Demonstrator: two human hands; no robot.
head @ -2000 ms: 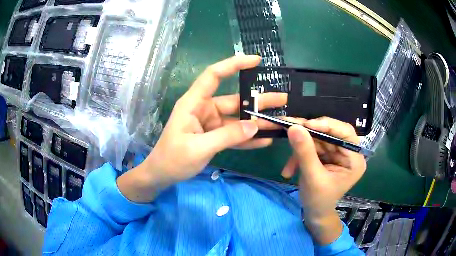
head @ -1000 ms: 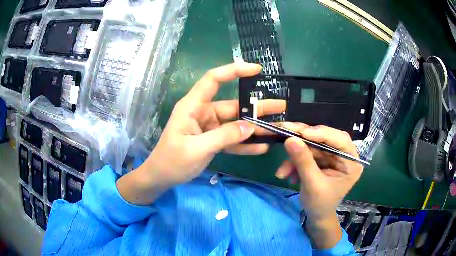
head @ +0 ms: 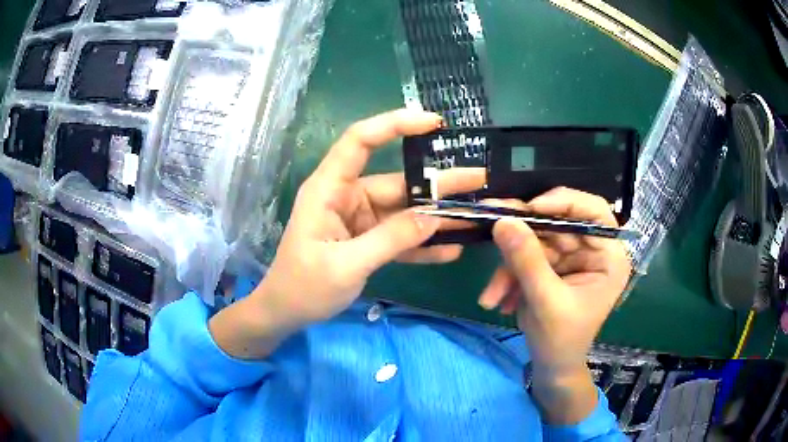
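Note:
A flat black phone frame [head: 557, 164] is held above the bench, with cut-out openings at its left end. My left hand [head: 341, 224] grips that end; its fingers show through the openings and the thumb lies on the lower left edge. My right hand [head: 566, 268] holds dark tweezers [head: 553, 224] between thumb and fingers. Their pale tips are beside my left thumb at the frame's lower left part. The prongs look slightly apart. I cannot tell whether the tips hold a small piece.
The die-cut adhesive strip [head: 442, 60] lies behind the frame. Spare adhesive sheets [head: 678, 138] and a grey-black tape dispenser [head: 743, 224] are at right. A blister tray [head: 160, 104] with black frames and crinkled plastic film [head: 186, 233] is at left. Wooden strips [head: 622, 33] lie at the back.
The frame has shifted slightly left. The tweezers now lie flatter, nearly level, and their prongs look more separated. Both hands keep their grips.

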